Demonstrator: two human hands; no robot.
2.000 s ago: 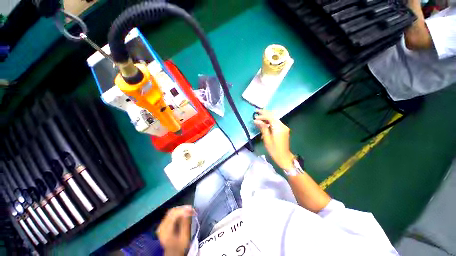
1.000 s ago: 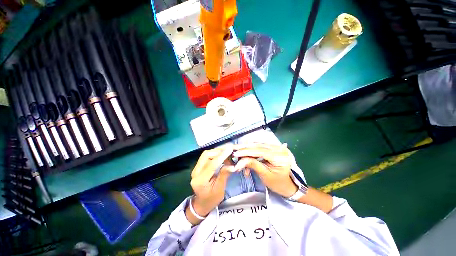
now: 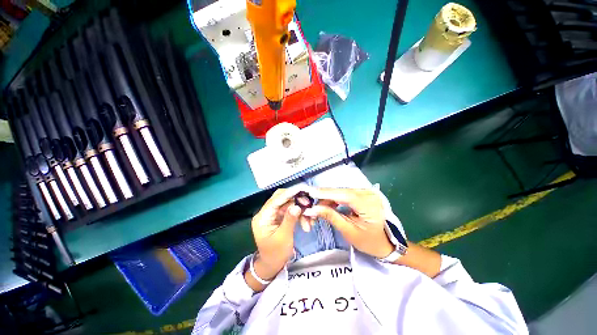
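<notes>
A small dark round part point(image 3: 304, 199) with a ring-like outline is held between the fingertips of both hands, just in front of the bench edge over the lap. My left hand point(image 3: 275, 226) pinches it from the left with thumb and fingers. My right hand point(image 3: 350, 219) pinches it from the right. The fingers cover part of it, so its exact kind cannot be told. The orange power screwdriver point(image 3: 270, 52) hangs tip down above the red base, held by no hand.
A white fixture with a round ring point(image 3: 262, 169) lies at the bench edge. Behind it are the screw feeder point(image 3: 226, 33) on a red base point(image 3: 314, 105), a clear bag point(image 3: 339, 62) and a gold-topped cylinder point(image 3: 445, 36). A black tray point(image 3: 190, 141) stands left; a blue basket point(image 3: 154, 278) is below.
Both hands, apart at first, have come together in front of the bench. The dark part now shows between the fingertips. The view has shifted, and the screwdriver hangs nearly upright.
</notes>
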